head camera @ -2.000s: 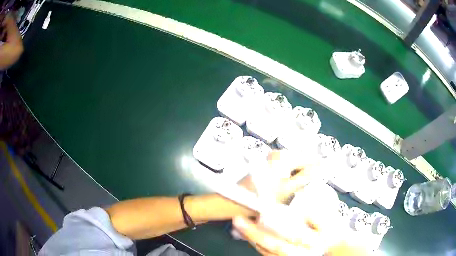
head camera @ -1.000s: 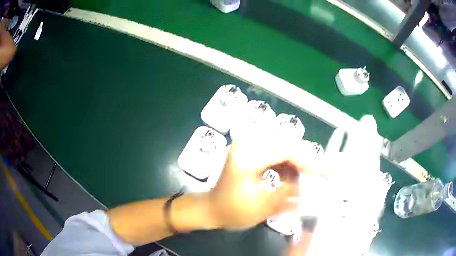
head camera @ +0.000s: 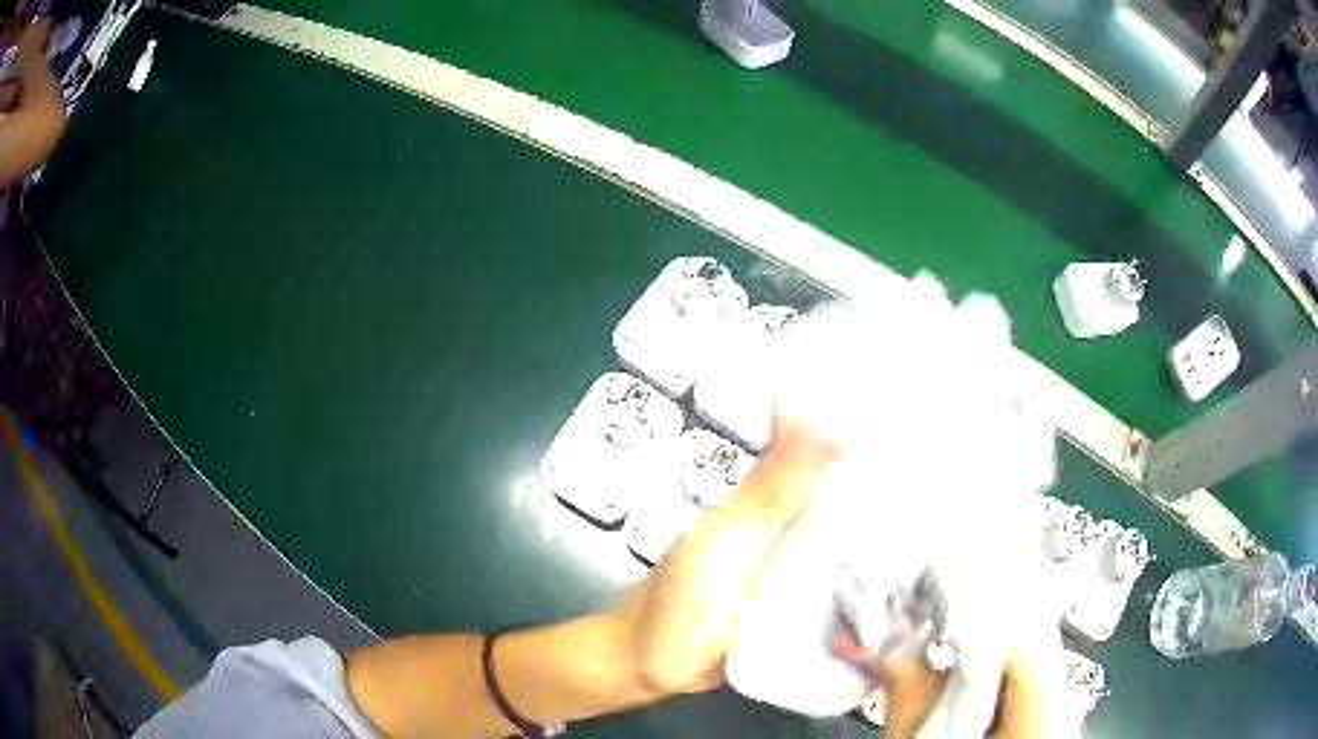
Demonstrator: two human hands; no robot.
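Note:
My left hand (head camera: 716, 578), with a dark wristband, comes in from the lower left and is shut on a white plug-in socket adapter (head camera: 792, 653). My right hand (head camera: 947, 696) is at the bottom, partly hidden, with its fingers against the adapter and in a white wiping cloth (head camera: 925, 404). Glare blends the cloth with the things around it. Adapters, pins up, stand in rows on the dark green bench (head camera: 333, 303): some left of the hands (head camera: 607, 451), others to their right (head camera: 1106, 585).
A cream rail (head camera: 636, 171) divides the bench from the green belt (head camera: 896, 159). The belt carries a few scattered adapters (head camera: 1099, 300). A grey post (head camera: 1243, 426) and a clear bottle (head camera: 1221, 606) lying on its side are at right. Another person's hand (head camera: 29, 116) shows at upper left.
The belt adapters have shifted right and down in view, and another has appeared at the top. My left hand is now at the held adapter, with the cloth raised in glare behind it.

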